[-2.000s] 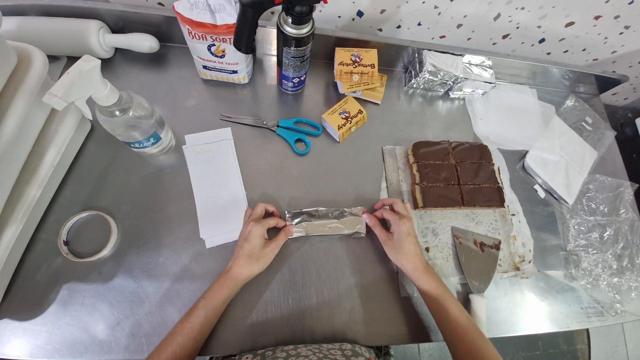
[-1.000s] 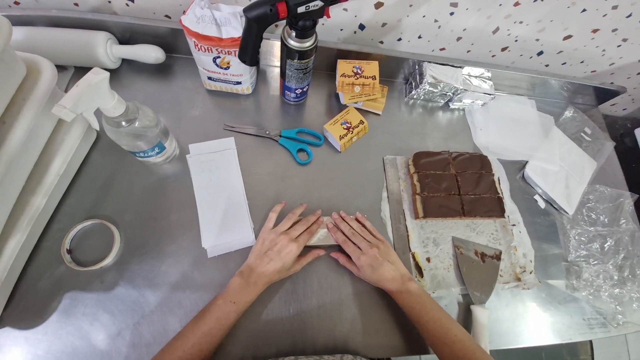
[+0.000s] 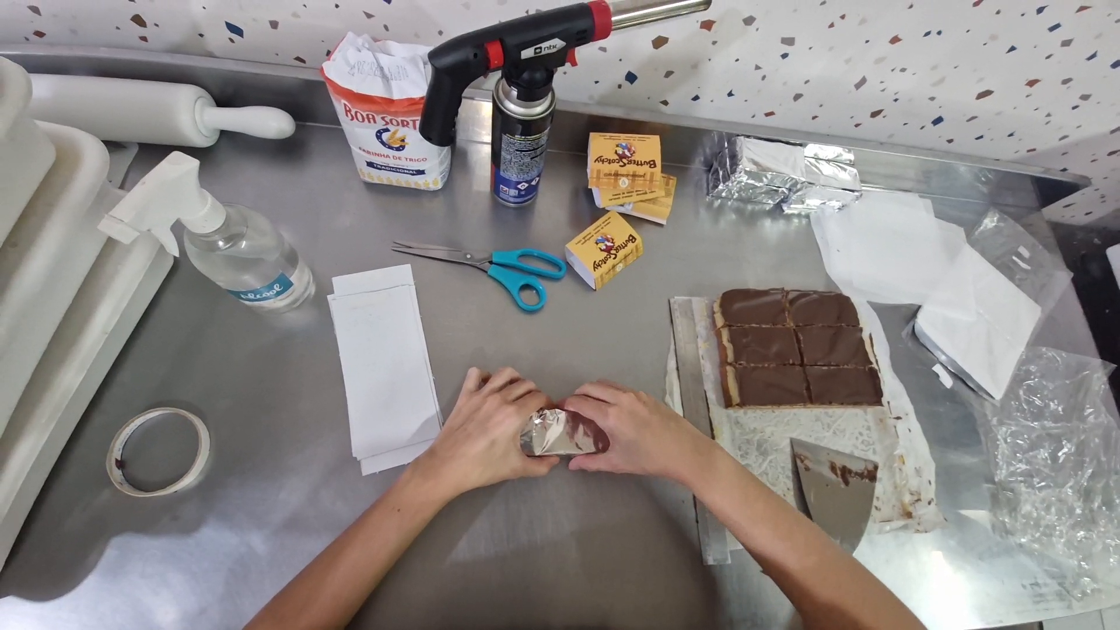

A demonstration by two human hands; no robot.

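A small foil-wrapped packet (image 3: 563, 432) lies between my hands near the front middle of the steel table. My left hand (image 3: 497, 427) grips its left end and my right hand (image 3: 632, 430) its right end, fingers curled around it. Left of my left hand are long white paper strips (image 3: 385, 372). To the right, chocolate-topped squares (image 3: 798, 350) sit on parchment, with a metal ruler (image 3: 700, 437) along the left side and a chocolate-smeared scraper (image 3: 836, 494) partly behind my right forearm. Teal-handled scissors (image 3: 512, 265) lie beyond my hands, blades partly apart.
Behind stand a flour bag (image 3: 389, 118), a blowtorch (image 3: 522, 114), yellow printed sleeves (image 3: 605, 249) and foil-wrapped blocks (image 3: 783, 173). At left are a spray bottle (image 3: 249, 254), a tape roll (image 3: 158, 451), white containers (image 3: 66, 254) and a rolling pin (image 3: 162, 109). Crumpled clear plastic (image 3: 1050, 464) lies right.
Two seconds ago my fingertips held the foil packet's ends; one second ago my hands lay flat over it. Now my fingers curl around its ends, and it shows shorter between them.
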